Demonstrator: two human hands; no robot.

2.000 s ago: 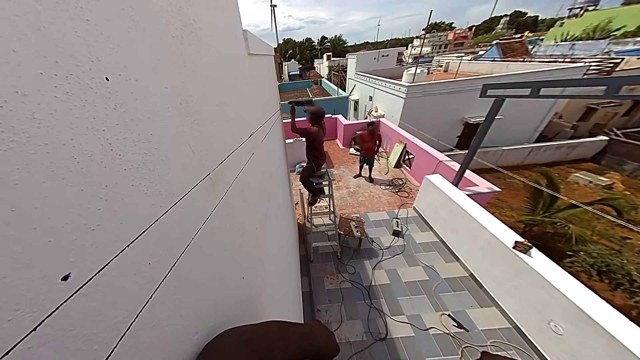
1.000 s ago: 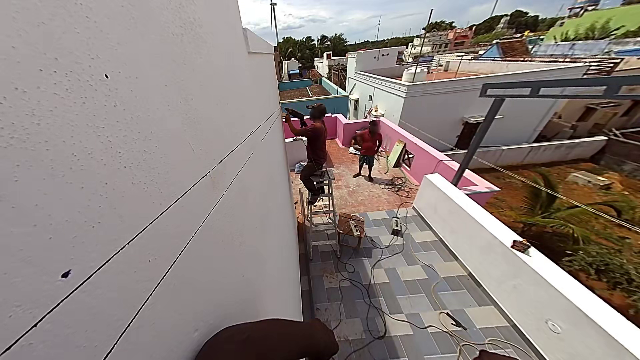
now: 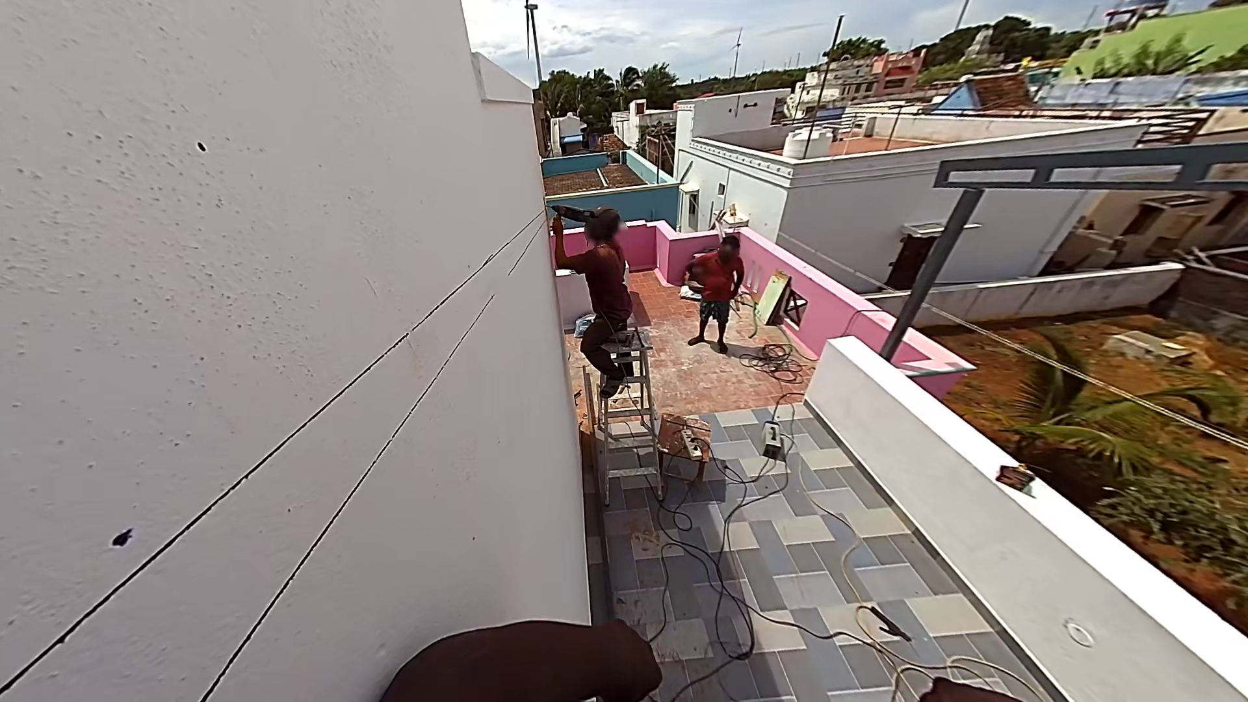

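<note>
Neither of my hands can be seen. At the bottom edge a dark brown, cloth-like rounded shape (image 3: 522, 663), perhaps my knee or sleeve, lies against the white plastered wall (image 3: 322, 341); a smaller dark shape (image 3: 965, 690) shows at the lower right. Two dark lines slant along the wall. Further off, a co-worker (image 3: 606, 283) in dark clothes sits high on a metal stepladder (image 3: 629, 419), holding a dark power tool (image 3: 573, 213) up by the wall's far edge. What the tool touches is too small to tell. Another person (image 3: 720, 283) in a red top stands on the brick-red floor.
Cables (image 3: 726, 575) wind over the grey tiled floor (image 3: 809, 590), past a small wooden stool (image 3: 685, 436) and a grey box (image 3: 772, 439). A white parapet (image 3: 936, 487) runs along the right. Above it stands a grey metal frame (image 3: 931, 263); a pink parapet (image 3: 829, 302) lies beyond.
The co-worker on the ladder has lowered the tool from overhead and holds it nearer head height by the wall. The dark shapes at the bottom have hardly moved.
</note>
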